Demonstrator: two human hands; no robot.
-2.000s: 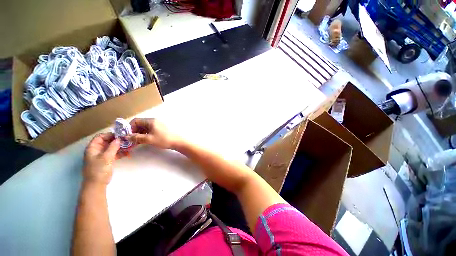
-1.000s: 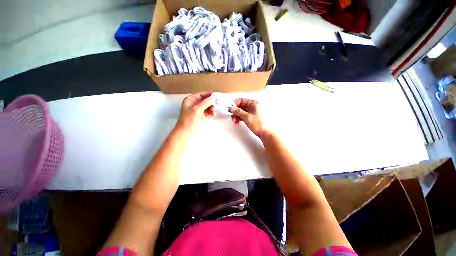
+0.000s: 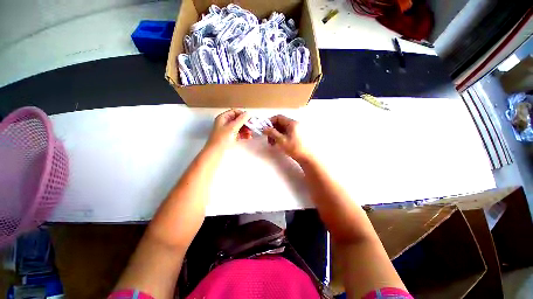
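Observation:
A small white coiled cable [image 3: 258, 124] is held between my two hands, above the white bench [image 3: 374, 152] and just in front of the open carton. My left hand [image 3: 229, 128] grips its left end with thumb and fingers. My right hand [image 3: 283, 135] grips its right end. The fingers cover parts of the coil, and its plugs and any tie cannot be made out. The brown cable carton [image 3: 245, 96] stands at the back of the bench, full of white coiled cables [image 3: 245, 47].
A pink perforated basket [image 3: 54, 175] is at the left edge. A blue bin [image 3: 153, 37] is left of the carton. A thin yellowish tool [image 3: 374, 101] lies at right. A black stick [image 3: 398, 51] and red bundle [image 3: 409, 20] are back right. Open cartons [image 3: 432, 239] sit below right.
The view has swung from the right to face the bench, bringing in the basket and blue bin. Both hands still hold the white coil, its angle slightly changed since one second ago.

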